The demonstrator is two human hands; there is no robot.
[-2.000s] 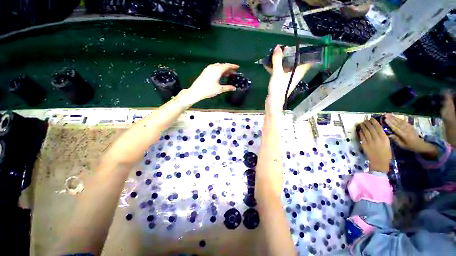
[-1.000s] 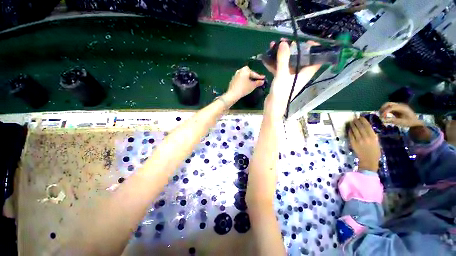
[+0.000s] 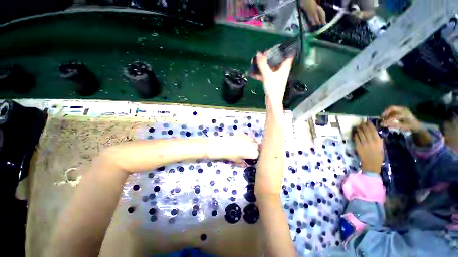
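Observation:
My right hand is shut on the dark powered screwdriver, held over the green belt. Its tip end points left, close to a black cylindrical unit standing on the belt. My left hand is low over the plastic sheet, at the upper end of a column of glossy black discs. Its fingertips are partly hidden by my right forearm, so its grip cannot be told. Another disc lies left of the column's lower end. Small dark dots cover the sheet.
More black units stand along the green conveyor belt. A pale metal post slants at right. Another person's hands work at right. A black tray lies left of the tan board. Someone's hand shows at the top.
My left hand has come back from the unit on the belt to the discs. My right hand still holds the screwdriver, now a little further left and lower. The belt units have shifted.

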